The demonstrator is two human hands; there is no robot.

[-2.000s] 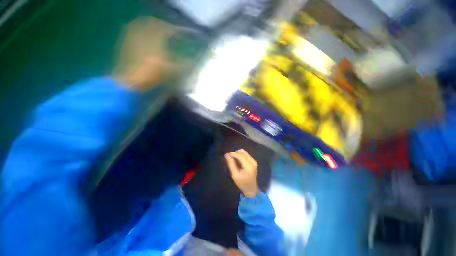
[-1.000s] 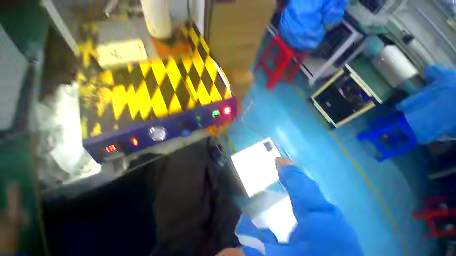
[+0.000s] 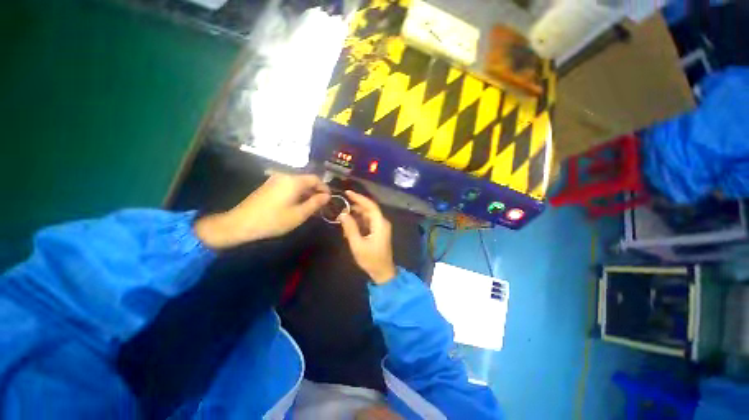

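A small dark ring with a thin shiny rim (image 3: 335, 209) is held over the dark-clothed lap, just below the press's front panel. My left hand (image 3: 275, 207) comes from the left and pinches the ring's upper left side. My right hand (image 3: 369, 235) comes from below right with thumb and forefinger on the ring's right side. The fingertips hide parts of the rim. Whether a small insert sits in the ring is too small to tell.
The press bed (image 3: 443, 107) has a blue control panel (image 3: 419, 176) in front. An orange-brown fixture (image 3: 511, 61) and a white block (image 3: 441, 31) stand on it. Clear plastic (image 3: 296, 90) lies left. The white parts tray (image 3: 470, 305) is low right. A person's blue sleeve (image 3: 698, 139) shows right.
The view has swung back left from the tray and floor. My right hand has left the tray and come to the ring. My left hand, at the left edge before, now meets it over the lap.
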